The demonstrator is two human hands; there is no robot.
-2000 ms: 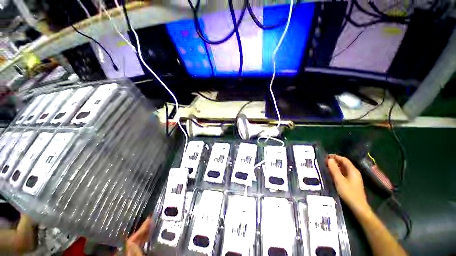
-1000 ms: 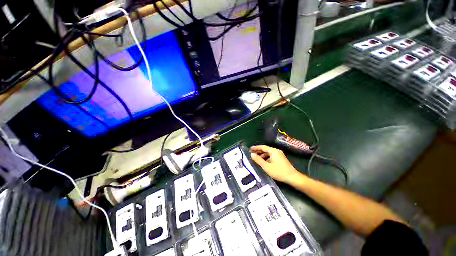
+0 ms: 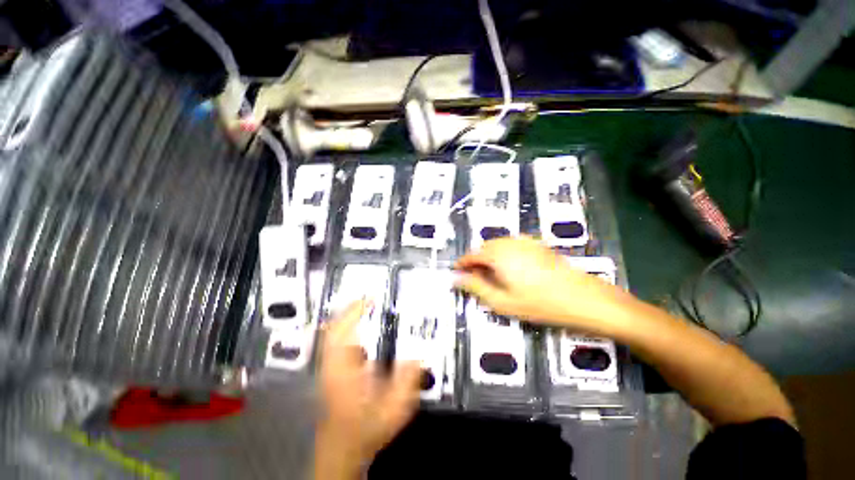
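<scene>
A clear blister tray (image 3: pixel 607 220) holds two rows of white devices (image 3: pixel 368 208), each with a black label and a dark oval. My right hand (image 3: pixel 525 281) is over the middle of the tray, fingers bent near the top of a front-row device; whether it grips anything is unclear. My left hand (image 3: pixel 361 384) is blurred over the front row, fingers spread at a device with a white cable by its upper end. Another white device (image 3: pixel 283 274) lies over the tray's left edge with a white cable (image 3: pixel 284 178) at its top.
Stacked ribbed trays (image 3: pixel 122 206) stand at the left. Two pale scanners (image 3: pixel 328 135) lie behind the tray, below the shelf (image 3: pixel 366 84). A black scanner (image 3: pixel 689 197) with a coiled lead lies on the green mat at right. A red object (image 3: pixel 178 407) shows lower left.
The view has swung back left and down. My right hand has moved from the tray's right edge to its middle. My left hand has come into view over the front row.
</scene>
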